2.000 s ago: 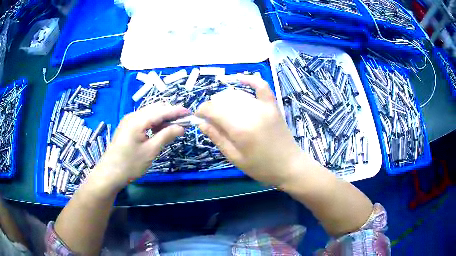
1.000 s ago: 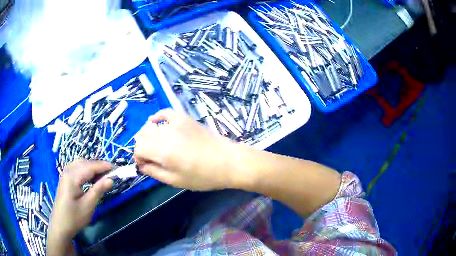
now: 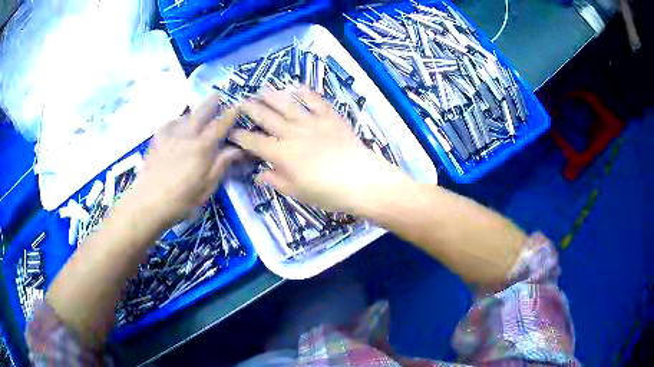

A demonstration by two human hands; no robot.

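The white plastic tray [image 3: 290, 269] holds many silver rod-and-tube assemblies [image 3: 287, 218] lying in a heap. My right hand [image 3: 305, 147] is over the left and middle part of this tray, palm down, with its fingers bent towards the left. My left hand [image 3: 183, 161] reaches up to the tray's left edge, and its fingertips meet or overlap those of my right hand. Both hands are blurred. The fingertips and anything between them are hidden or too unclear to tell.
The centre blue tray [image 3: 247, 265] with thin rods and white plastic sleeves [image 3: 74, 211] is partly under my left arm. A blue tray of assemblies [image 3: 470, 175] lies at the right. A white sheet [image 3: 107, 129] is behind left. A red stool [image 3: 609, 132] is beyond the bench.
Both hands have moved from over the centre blue tray to the white tray. The white piece seen between the fingers a second ago no longer shows. The view has turned to the right.
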